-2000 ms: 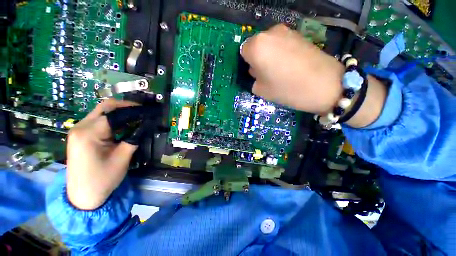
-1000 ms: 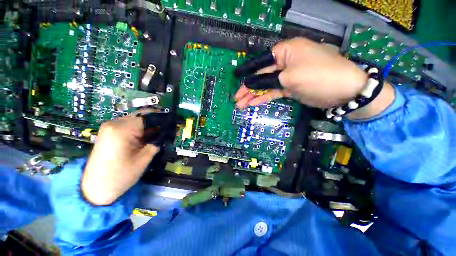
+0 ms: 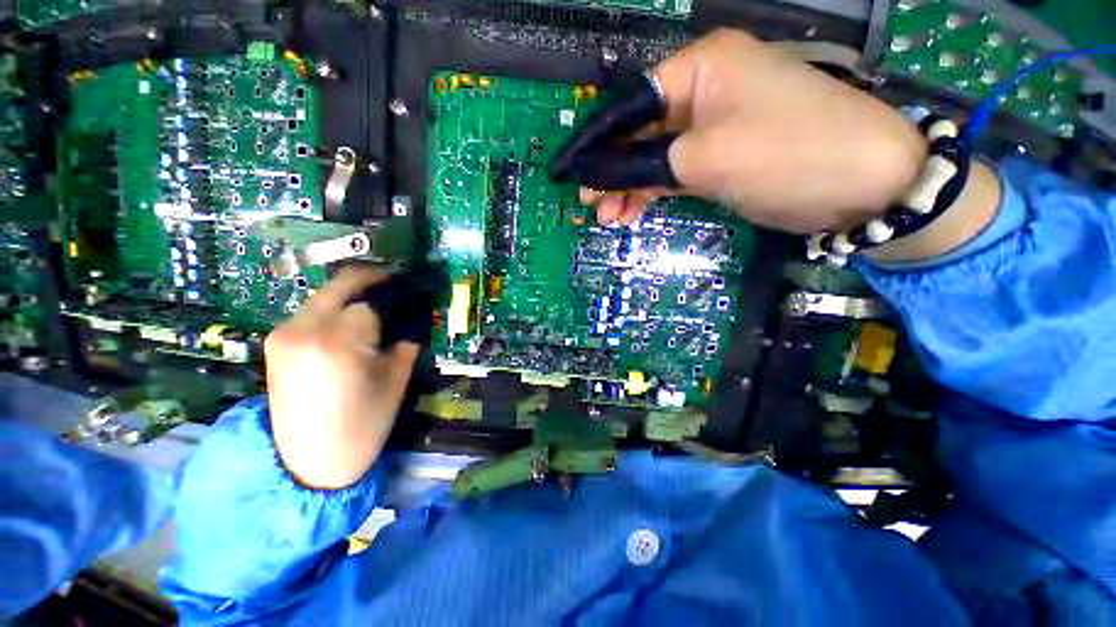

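Note:
The main circuit board [image 3: 526,282], green and crowded with parts toward its near and right sides, lies in a black carrier frame [image 3: 410,135]. A yellow block component [image 3: 460,306] stands at its lower left. My right hand [image 3: 759,135] is over the board's upper right. Its black-covered thumb and finger come together low over the upper middle; anything between them is too small to tell. The other fingers curl at the small blue-and-white cylinders [image 3: 618,282]. My left hand [image 3: 349,355] is at the board's left edge, black-covered fingertips bent over the frame; what they hold is hidden.
A second populated board [image 3: 196,184] lies in a frame to the left. Silver clips [image 3: 340,178] and pale green clamps [image 3: 539,459] sit on the frames. Another green board [image 3: 979,61] shows at the upper right. A blue cord runs from my right wrist. A blue sleeve [image 3: 74,514] is at lower left.
My right hand swung in from above the board and its black-covered fingertips moved down-left, closing together. My left hand moved right to the board's left edge. The yellow bin left the view.

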